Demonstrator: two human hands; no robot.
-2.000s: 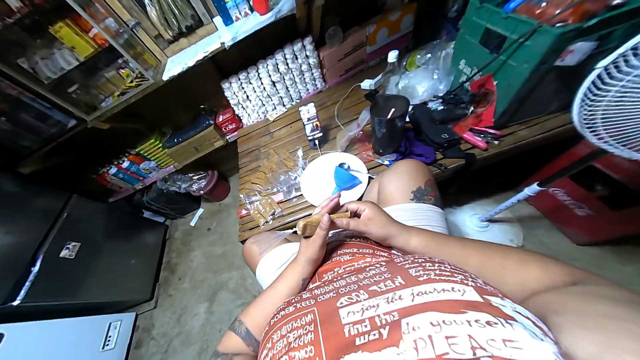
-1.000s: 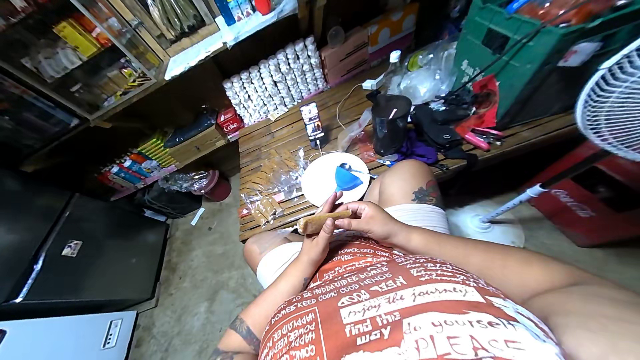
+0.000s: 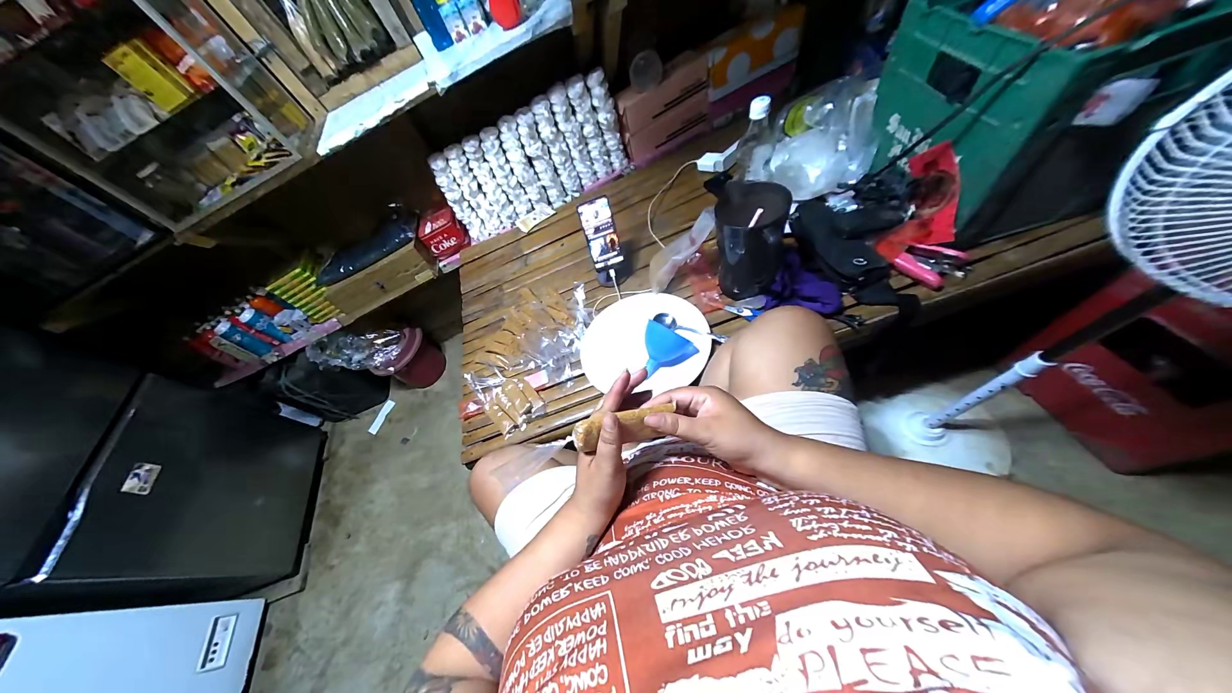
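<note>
Both hands hold a slim, light-brown filled roll or packet (image 3: 626, 426) above my lap; whether it is wrapped in plastic I cannot tell. My left hand (image 3: 604, 452) grips its left end, with the thumb on top and some fingers stretched upward. Fingers and thumb of my right hand (image 3: 707, 422) pinch its right end. Just beyond the hands, a white plate (image 3: 611, 342) carries a blue plastic funnel (image 3: 667, 348) and a metal spoon (image 3: 664, 320). Small clear packets with brown contents (image 3: 525, 332) lie on the slatted wooden bench (image 3: 539, 255), left of the plate.
A phone (image 3: 602, 234) stands behind the plate, its cable attached. To its right are a dark container (image 3: 751, 241), a glass bottle (image 3: 756, 135), black bags and a green crate (image 3: 972, 115). A white stand fan (image 3: 1184, 192) is at right, and a black cabinet (image 3: 183, 481) at left.
</note>
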